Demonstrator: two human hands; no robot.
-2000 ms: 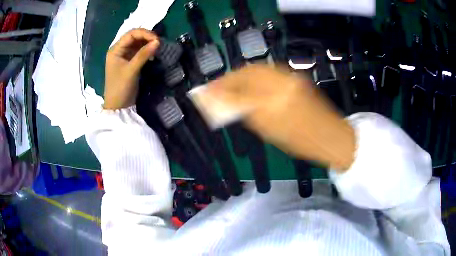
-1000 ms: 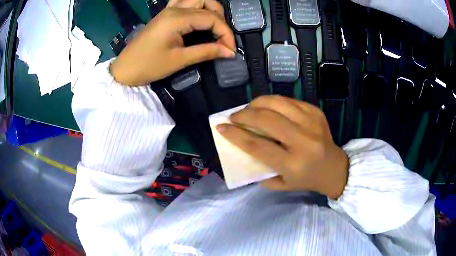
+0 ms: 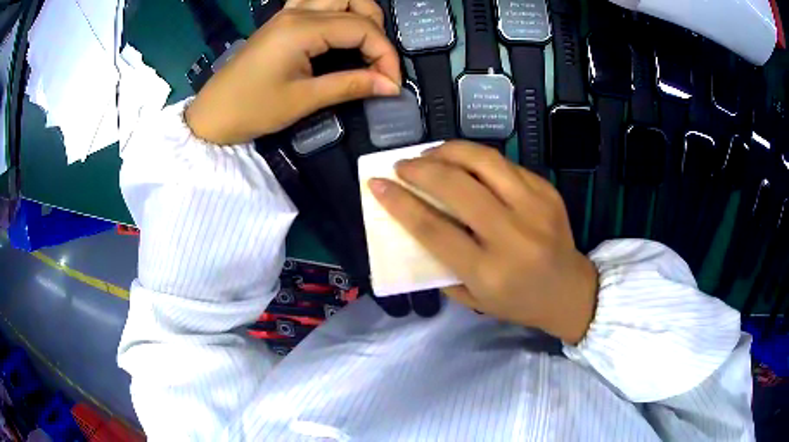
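Note:
My left hand (image 3: 290,82) is at the upper left, its thumb and forefinger pinched at the top left corner of a greyish film label (image 3: 395,121) on a smartwatch screen. Most of that watch's upper strap is hidden behind my fingers. My right hand (image 3: 510,237) holds a thick cream-white rectangular pad (image 3: 402,246) just below this watch, over its lower strap. A labelled smartwatch with fine print (image 3: 486,108) lies to the right. Another grey-screened watch (image 3: 317,134) lies below my left hand, partly covered.
Two more labelled watches (image 3: 424,24) lie at the top. Glossy black watches (image 3: 574,138) fill the right side. Torn white backing paper (image 3: 78,82) lies on the green mat at left. A white curved object (image 3: 718,22) is at the upper right. A red-and-black patterned tray (image 3: 303,302) shows below the bench edge.
Both hands have come to the near watches from their earlier places. Over the last second, the pad has moved up towards the watch and turned more upright; my left hand has barely moved.

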